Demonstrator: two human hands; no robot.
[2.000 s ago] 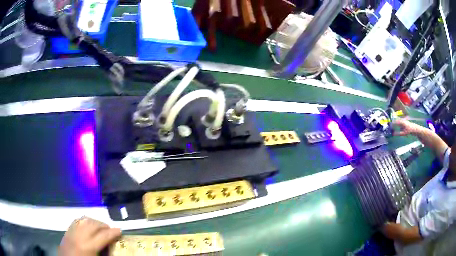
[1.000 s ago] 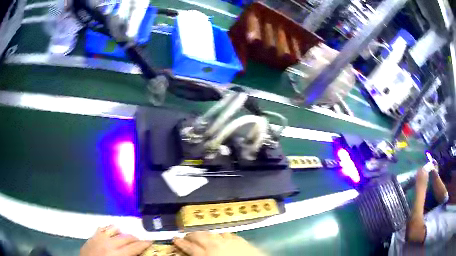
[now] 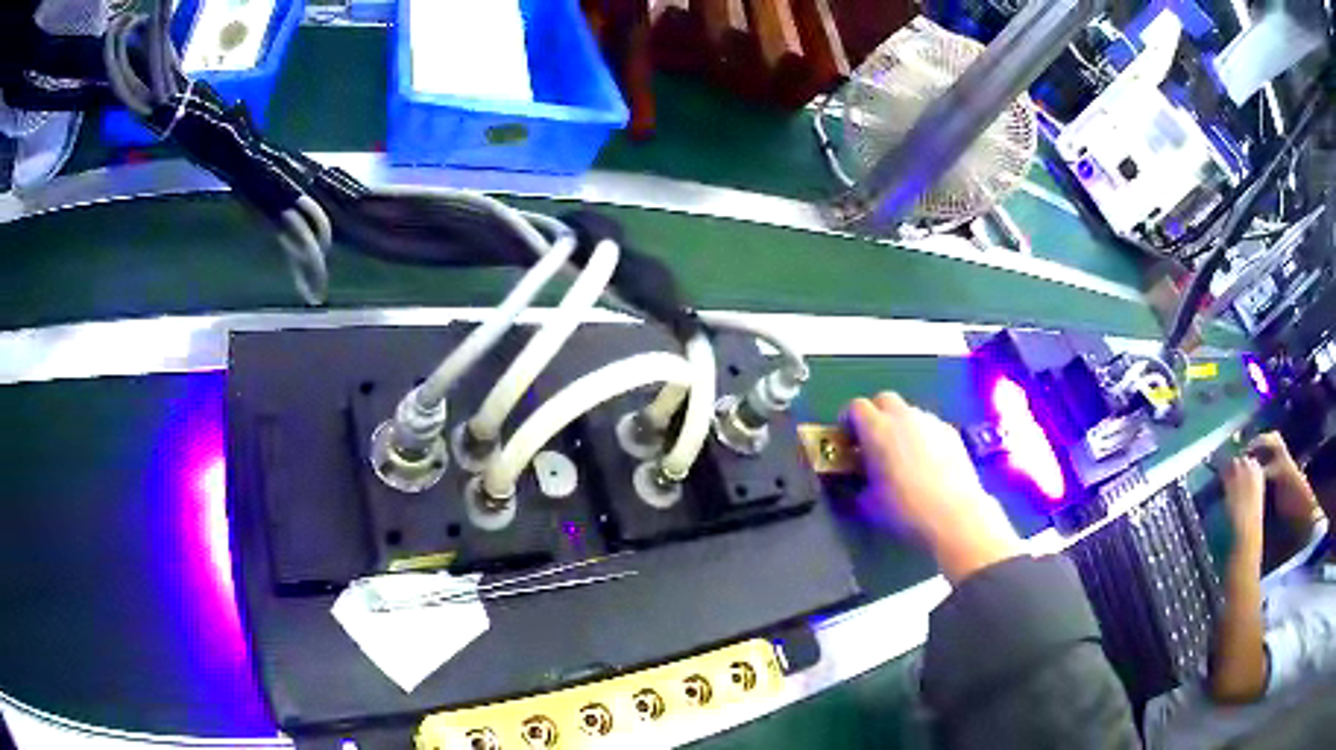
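Note:
My right hand (image 3: pixel 911 472), in a dark sleeve, reaches over the belt just right of the black lamp unit (image 3: pixel 484 615). Its fingers are closed on a brass-coloured fixture bar (image 3: pixel 831 448). Only the bar's left end shows beside the lamp unit; my hand hides the rest. Another gold bar (image 3: pixel 648 705) with a row of round holes lies along the unit's front edge, its left end cut off by the picture's lower edge. My left hand is not in view.
Thin silver tweezers (image 3: pixel 542 583) and white paper (image 3: pixel 407 633) lie on the unit, under pale hoses (image 3: pixel 586 396). Violet light glows at its left. A second violet-lit unit (image 3: pixel 1092 418) stands right. Behind are blue bins (image 3: pixel 506 135) and a fan (image 3: pixel 945 125). A person's arms (image 3: pixel 1242 572) show at right.
Both hands were on a gold bar at the front a second ago. That bar and my left hand are out of view. My right hand has moved to the bar on the belt.

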